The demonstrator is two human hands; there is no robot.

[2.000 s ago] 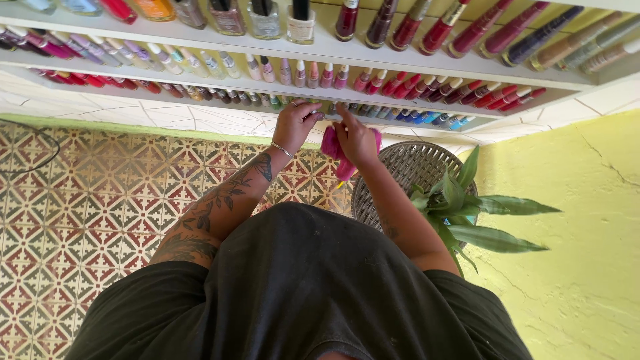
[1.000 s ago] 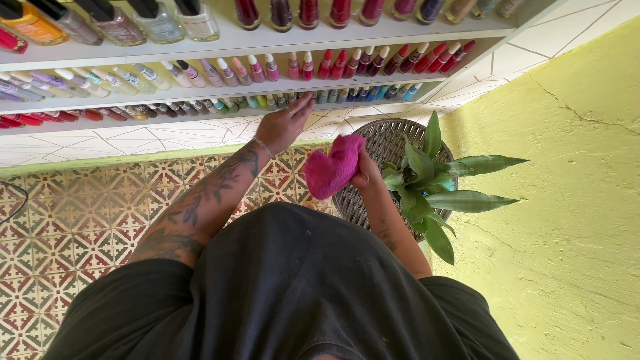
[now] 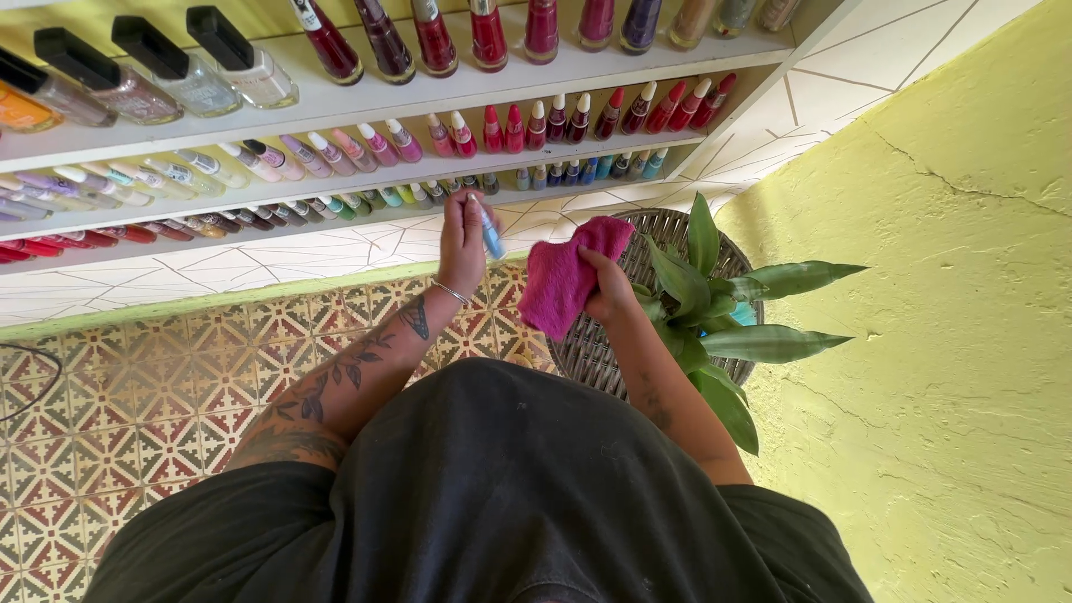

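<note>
My left hand (image 3: 463,239) holds a light blue nail polish bottle (image 3: 488,230) between its fingers, just below the lowest shelf in view. A pink cloth (image 3: 557,276) is gripped in my right hand (image 3: 605,285), over the edge of the round wicker surface. Small bottles in blue shades (image 3: 572,173) stand in a row on the lowest shelf, above both hands. Rows of pink and red polish bottles (image 3: 513,130) fill the shelf over it, and larger bottles (image 3: 434,42) stand on the top one in view.
A potted plant with long green leaves (image 3: 779,343) stands on the wicker surface (image 3: 586,356), right beside my right forearm. The white shelf unit (image 3: 352,84) spans the upper part of the view. At the right is a cracked yellow wall (image 3: 930,335); patterned tiles (image 3: 126,402) cover the floor at left.
My left hand has come away from the lowest shelf with the light blue bottle now visible in it. The pink cloth has stayed in my right hand and looks more spread out.
</note>
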